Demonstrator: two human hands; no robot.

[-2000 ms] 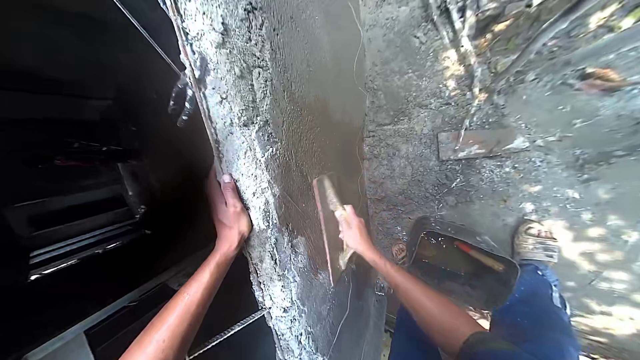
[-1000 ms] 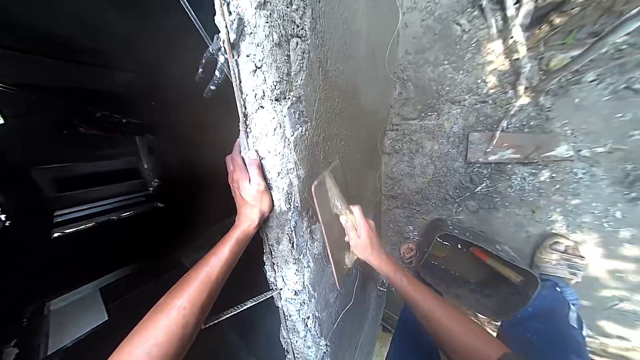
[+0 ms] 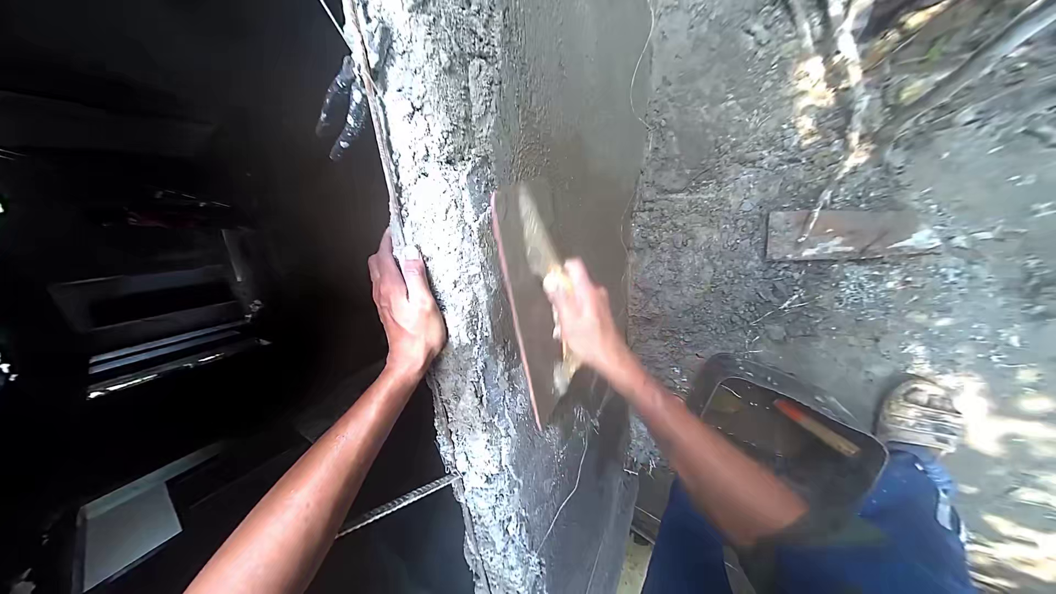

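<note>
My right hand (image 3: 584, 318) is closed around the handle of a plastering float (image 3: 528, 305), whose long flat board lies against the wet plaster (image 3: 577, 124) on the wall's side face. The float and hand are slightly blurred. At the rough, crumbly wall edge (image 3: 445, 214), my left hand (image 3: 407, 305) grips the corner, its thumb beside a thin rod or strip (image 3: 379, 132) that runs along the edge. The fingers of that hand are partly hidden behind the edge.
A black tub (image 3: 709, 384) holding a tool with an orange part (image 3: 817, 427) stands by my shod foot (image 3: 920, 412). A board (image 3: 850, 235) lies on the ground near branches (image 3: 982, 66). A ribbed steel bar (image 3: 400, 503) juts from the wall's left side, before a dark interior.
The float has stayed on the plaster in my right hand, shifting slightly along the wall and changing its tilt. My left hand keeps its hold on the edge.
</note>
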